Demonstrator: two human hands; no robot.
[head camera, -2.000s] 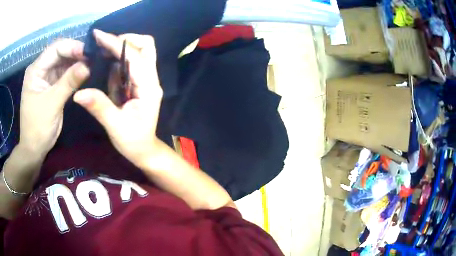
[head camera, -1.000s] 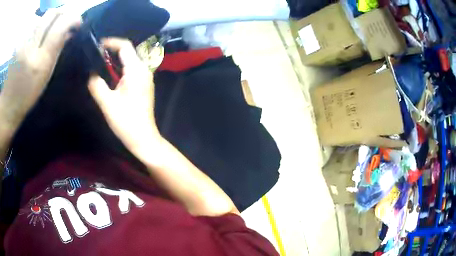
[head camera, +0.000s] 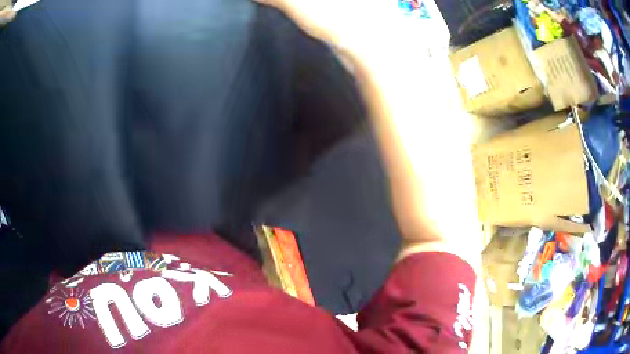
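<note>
A large black fabric piece (head camera: 173, 104) is spread upright in front of me, blurred by motion, and fills the left and middle of the view. My right forearm reaches up along its right side; my right hand (head camera: 280, 3) is mostly cut off by the top edge, so its fingers are hidden. A small bit of my left hand (head camera: 6, 14) shows at the top left corner, cut off and unclear. No snips are visible. Another black piece (head camera: 345, 207) lies lower, beside my lap.
A red strip with a tan edge (head camera: 293, 266) lies beside my lap. Cardboard boxes (head camera: 532, 173) stand on the right, with colourful bagged goods (head camera: 556, 273) below them and blue baskets at the far right edge. A bright white surface is at the top, right of the fabric.
The black fabric has been raised and spread wide, covering the view of the machine bed. Both hands have moved apart and up to the top edge. The snips seen in my right hand are out of view.
</note>
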